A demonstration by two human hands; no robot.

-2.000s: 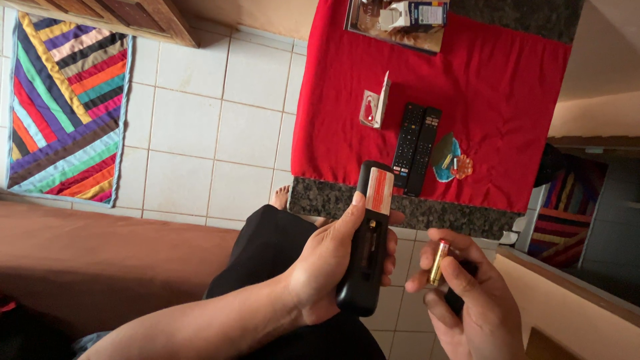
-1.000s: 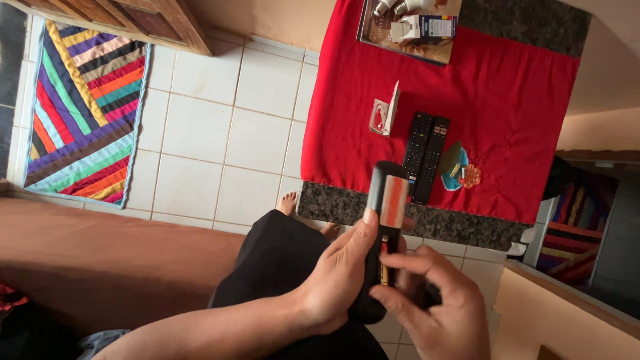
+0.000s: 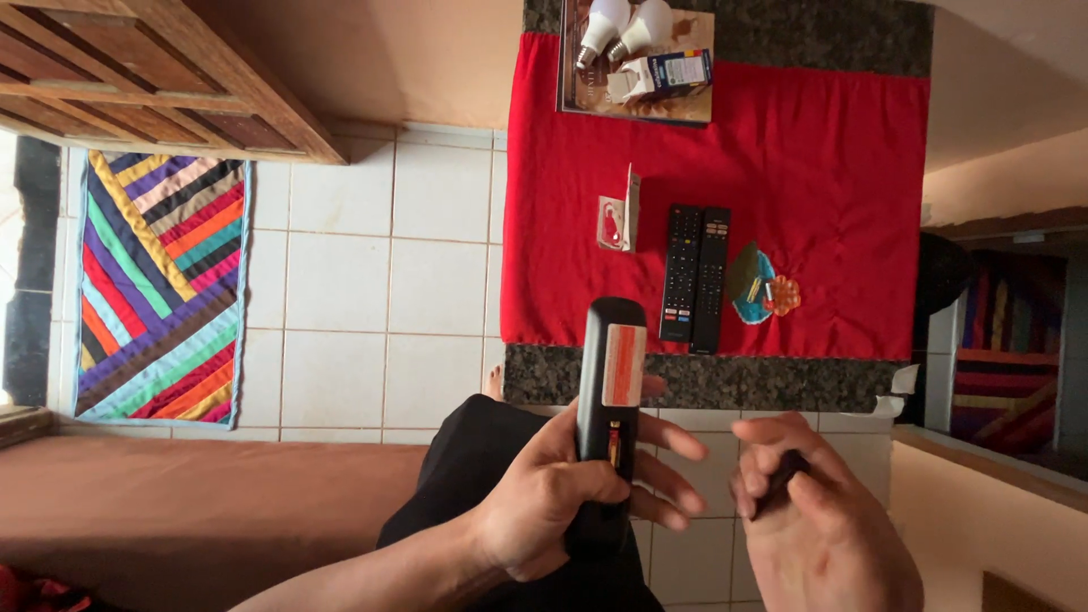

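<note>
My left hand [image 3: 552, 493] holds a black remote control [image 3: 605, 365] with its back facing up and a red-and-white label near the top. A gold-and-red battery [image 3: 614, 444] lies in its uncovered battery compartment, with my thumb at the lower end. To the right, my right hand [image 3: 816, 510] is curled around a small black piece [image 3: 780, 483], most of it hidden by the fingers. Beyond, on the red cloth [image 3: 833, 170], two more remote controls [image 3: 681, 272] [image 3: 711, 280] lie side by side. Small batteries [image 3: 754, 291] rest on a crocheted flower [image 3: 784, 295] beside them.
An opened blister pack [image 3: 614, 223] stands on the cloth. Two light bulbs [image 3: 642, 30] and a small carton [image 3: 680, 75] lie on a magazine [image 3: 586, 93] at the far end. The table's granite edge [image 3: 544, 374] is near my hands. A striped rug [image 3: 161, 289] lies on the floor at left.
The battery seen between my right fingers two seconds ago is no longer there, and one now shows in the remote's compartment. My right hand has moved right, away from the remote.
</note>
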